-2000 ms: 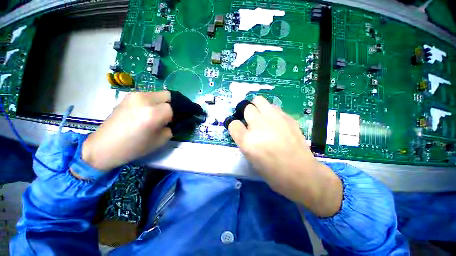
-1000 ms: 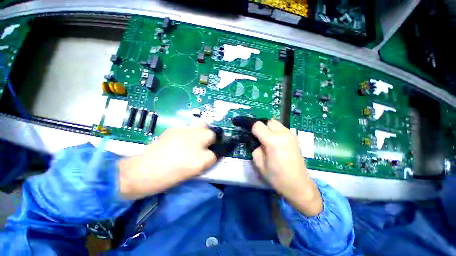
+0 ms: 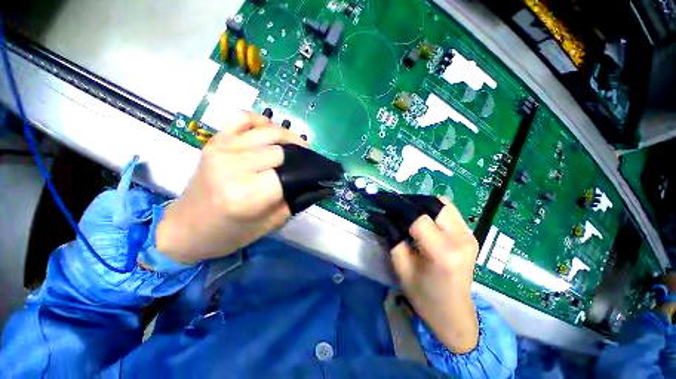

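A large green circuit board (image 3: 296,92) lies slanted across the view, with white patches and printed circles. My left hand (image 3: 237,185), with black finger cots, is at the board's near edge. My right hand (image 3: 430,237), also in black cots, is just right of it. The fingertips of both hands nearly meet over small pale-topped round parts (image 3: 361,183) near the edge. The cots hide whether either hand grips a part. Yellow disc parts (image 3: 241,55) and dark block parts (image 3: 324,58) stand on the board's left part.
A pale conveyor rail (image 3: 315,237) runs along the near edge and another (image 3: 511,55) along the far edge. A second green board (image 3: 559,200) lies right. Black bins behind hold yellow parts (image 3: 556,33) and grey parts. A blue cord (image 3: 44,181) hangs left. A person's blue sleeve (image 3: 641,344) shows right.
The view has tilted, so the boards now slope down to the right. Both hands stay together at the near edge. The bins show farther right, and another person's arm has come into view.
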